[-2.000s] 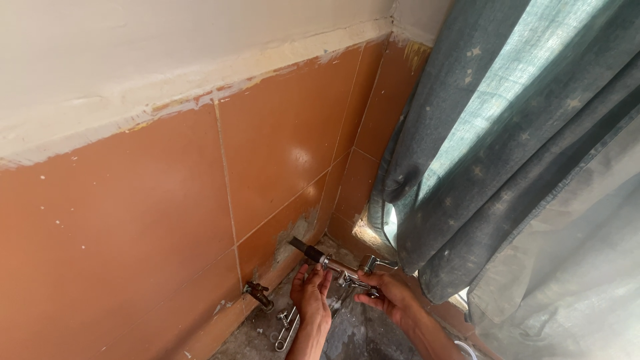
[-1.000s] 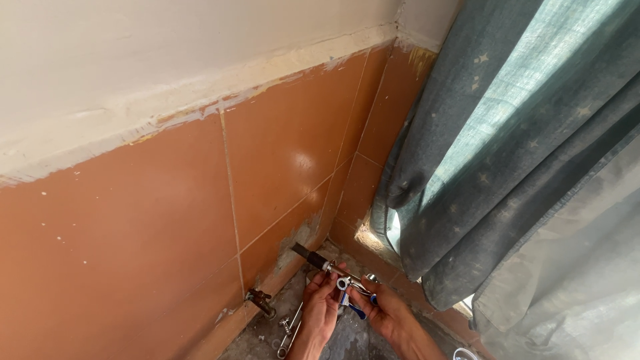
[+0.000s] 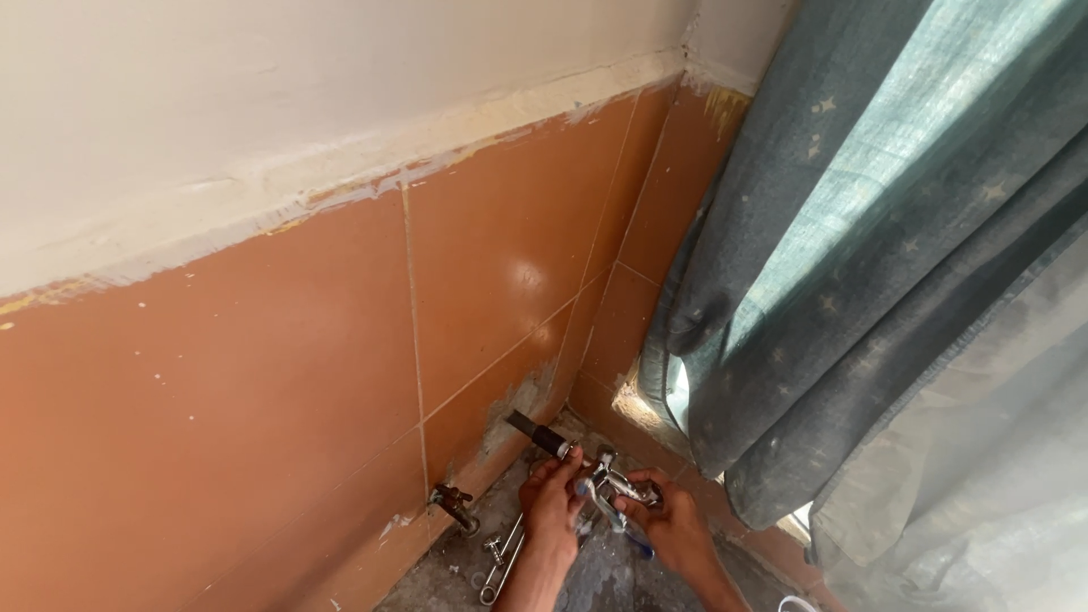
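Observation:
Out of the patched wall comes a dark pipe (image 3: 529, 423) with a black sleeve and a metal fitting at its end. My left hand (image 3: 552, 501) has its fingertips around that metal fitting. A chrome faucet (image 3: 605, 472) with several arms lies between my hands, near the pipe's end. My right hand (image 3: 671, 518) grips the right-hand arm of the faucet between thumb and fingers. Something with a blue part hangs just below the faucet; what it is cannot be told. Whether the faucet is joined to the fitting is hidden by my left fingers.
An old brass tap (image 3: 455, 503) sticks out of the orange tiled wall (image 3: 314, 382) at the left. On the concrete floor lie a ring-ended metal wrench (image 3: 503, 561) and a small metal fitting (image 3: 494, 550). A grey-green curtain (image 3: 816, 340) hangs close on the right, down to the window ledge.
The chrome faucet between my hands has turned. Both hands stay near the pipe's end, with their fingers shifted on the metal parts.

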